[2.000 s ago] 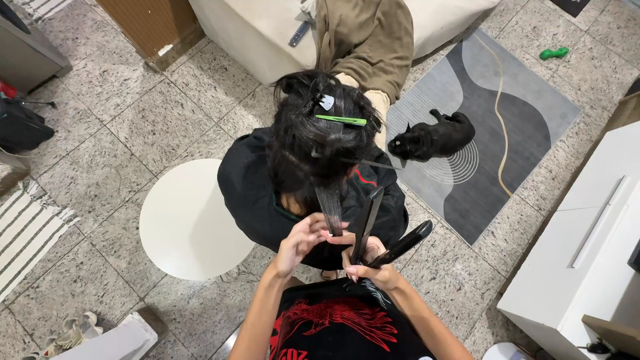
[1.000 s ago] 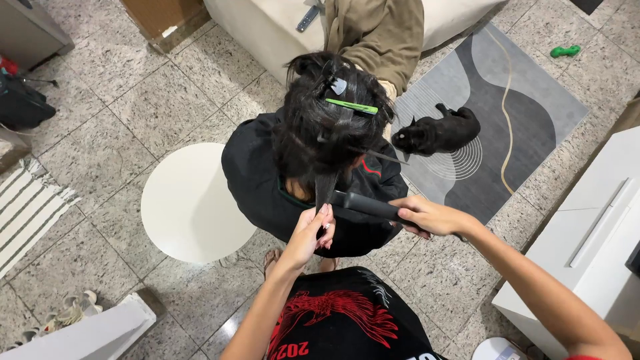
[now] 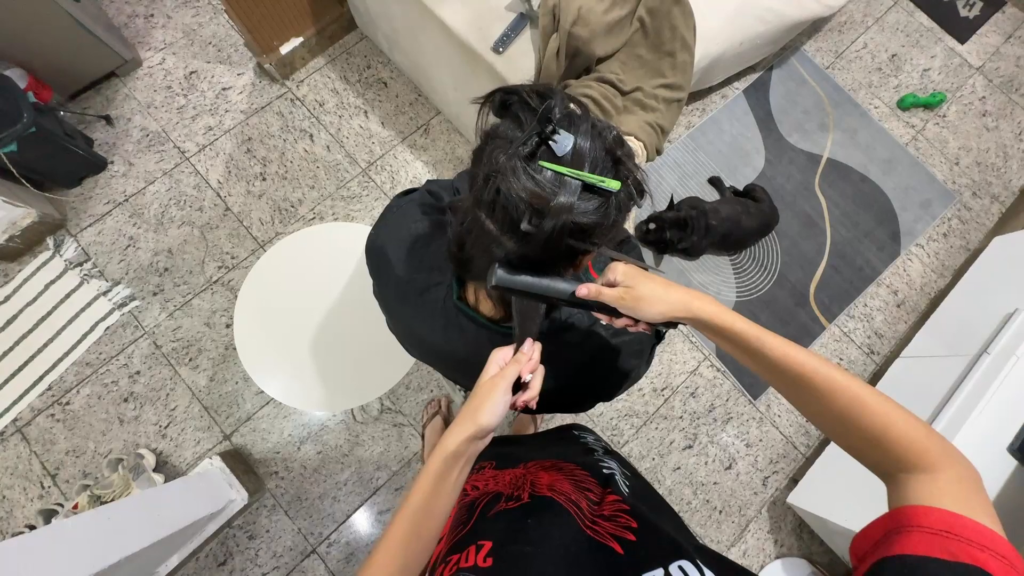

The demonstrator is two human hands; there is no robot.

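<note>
A seated person in a black cape (image 3: 416, 248) has dark hair (image 3: 536, 216) pinned up with a grey claw clip (image 3: 561, 142) and a green hair clip (image 3: 580, 176). My right hand (image 3: 632, 296) grips a black hair straightener (image 3: 540, 286), its plates across a lock of hair (image 3: 527, 320) near the nape. The lock's lower end is pinched in my left hand (image 3: 512, 380), just below the straightener. A thin dark pointed thing, its kind unclear, shows beside my right hand.
A round white table or stool top (image 3: 312, 320) stands left of the person. A black cat (image 3: 712, 222) lies on the grey patterned rug (image 3: 864, 168). White furniture (image 3: 944, 384) is at the right, a pale sofa (image 3: 432, 48) with a remote control (image 3: 510, 34) beyond.
My right hand has gone from beside the left, with the straightener upright, to the right side, the straightener now lying across the lock. My left hand keeps hold of the hair.
</note>
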